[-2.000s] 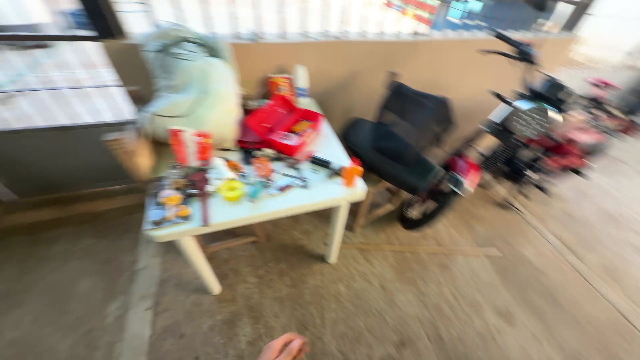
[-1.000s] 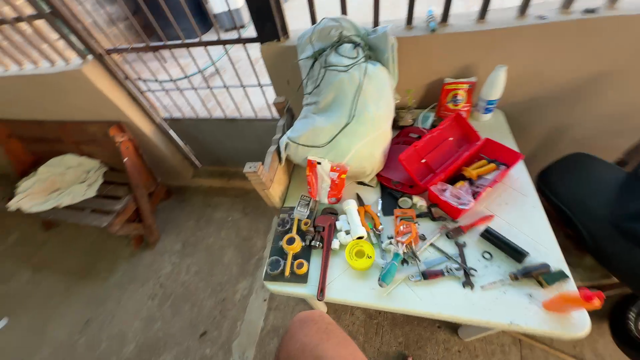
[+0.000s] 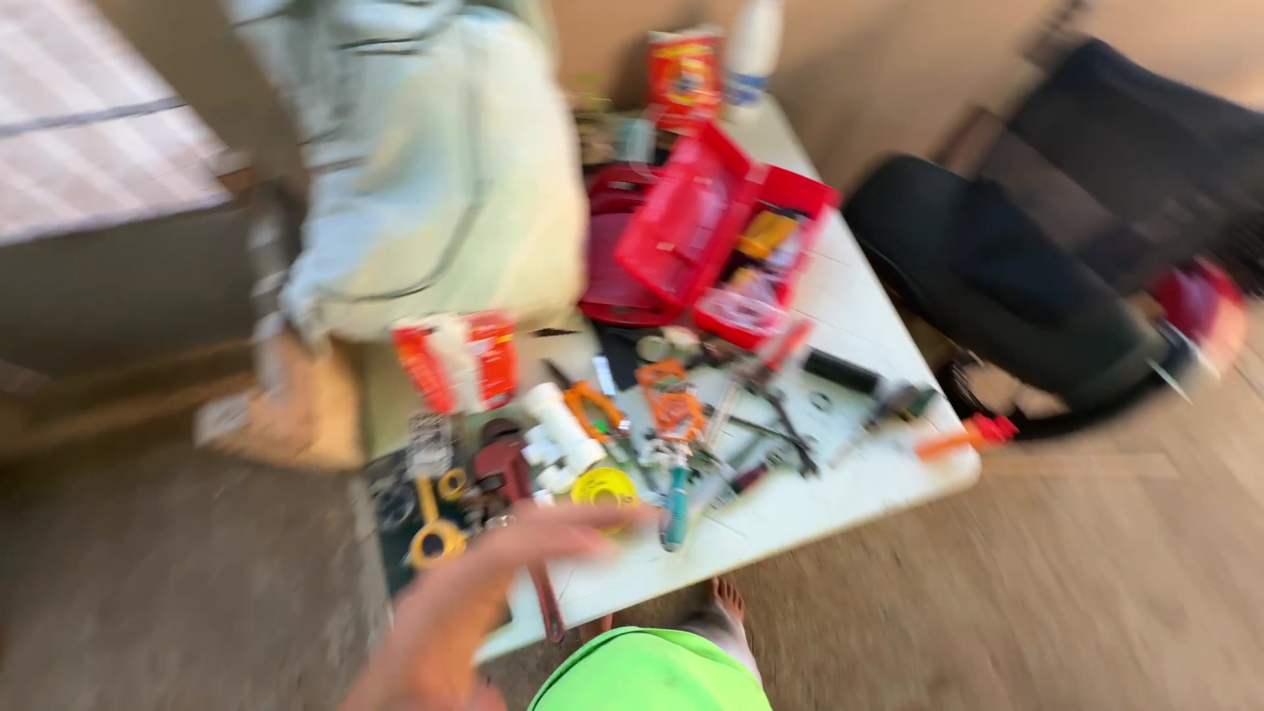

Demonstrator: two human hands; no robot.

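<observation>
My left hand (image 3: pixel 494 583), blurred, reaches in from the bottom left with an extended finger and holds nothing visible. It overlaps the front of a white table (image 3: pixel 790 523), in front of a red pipe wrench (image 3: pixel 509 474) and near a yellow tape roll (image 3: pixel 604 489). Just beyond the fingertip lies a teal-handled screwdriver (image 3: pixel 674 513). White plastic pipe fittings (image 3: pixel 563 430), orange-handled pliers (image 3: pixel 592 410) and an orange packet (image 3: pixel 671 400) lie behind. A card with yellow rings (image 3: pixel 434 543) sits at the left corner. The red toolbox (image 3: pixel 691 217) is open. My right hand is out of view.
A large pale sack (image 3: pixel 444 178) stands at the back left, beside a wooden piece (image 3: pixel 296 405). A red-and-white packet (image 3: pixel 459 360) is before it. At the back are a red packet (image 3: pixel 683 79) and white bottle (image 3: pixel 753 49). A motorcycle seat (image 3: pixel 997 286) is at the right.
The view has swung and moved nearer to the table since the oldest frame. My left hand now shows over the table's front edge with a finger extended.
</observation>
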